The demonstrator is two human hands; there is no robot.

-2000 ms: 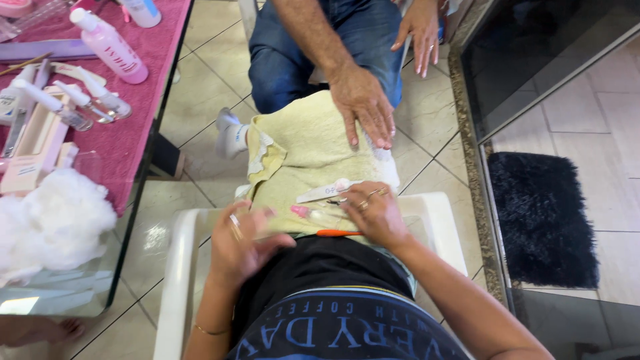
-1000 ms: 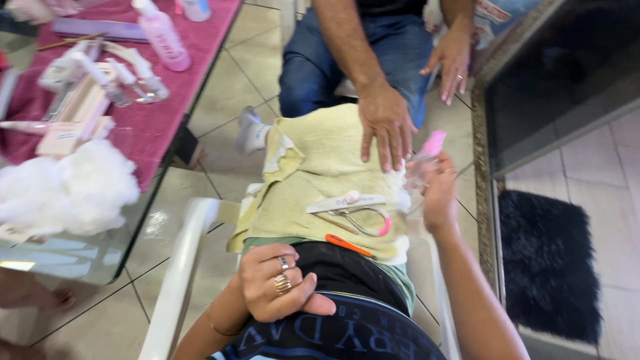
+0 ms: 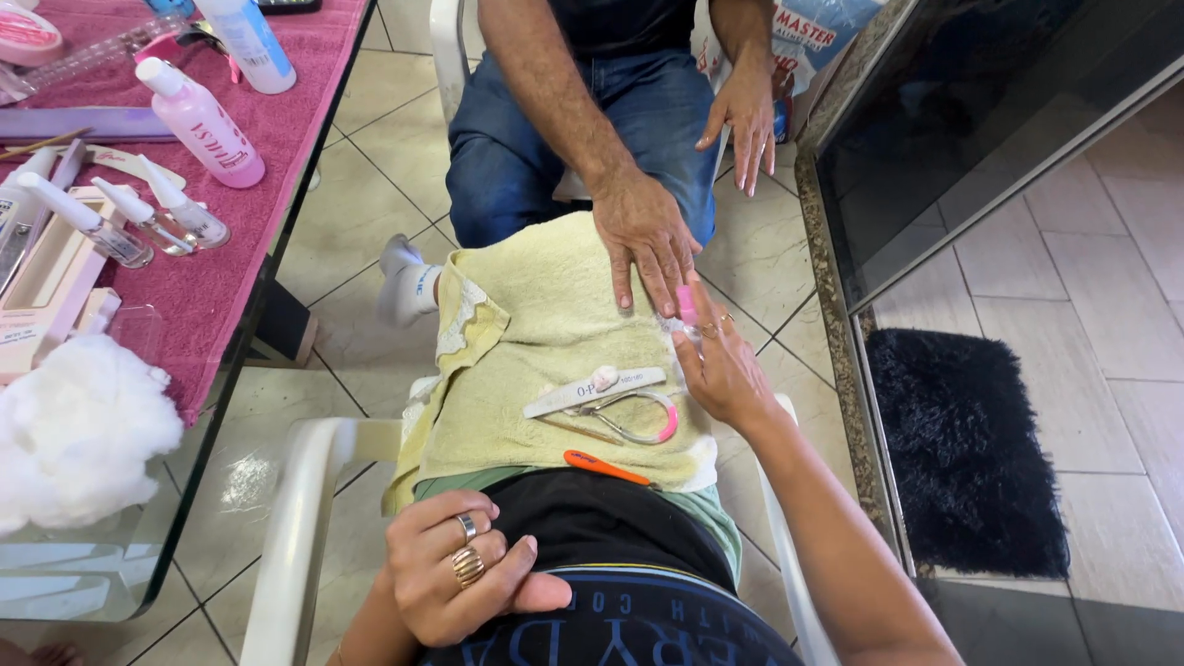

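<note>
My right hand (image 3: 723, 365) holds a small bottle with a pink top (image 3: 686, 303) at the right edge of the yellow towel (image 3: 546, 277) on my lap. My left hand (image 3: 472, 566), wearing rings, is curled near my waist with nothing visible in it. Another person's hand (image 3: 646, 236) lies palm down on the towel, close to my right fingertips. A nail file (image 3: 555, 400) with a small cotton piece (image 3: 605, 377) on it lies beside cuticle nippers (image 3: 666, 421) with a pink handle end and a thin wooden stick (image 3: 581, 429). An orange-handled tool (image 3: 606, 466) rests nearer my waist.
At left, a glass table with a pink towel (image 3: 222, 296) bears a pink bottle (image 3: 208, 129), several small polish bottles (image 3: 92, 222) and a cotton pile (image 3: 83, 435). White chair arms (image 3: 294, 527) flank me. The other person's second hand (image 3: 745, 116) hangs over their knee.
My right hand has moved from the tools on the towel to its right edge, with the pink-topped bottle in it. My left hand has drawn back to my waist and curled.
</note>
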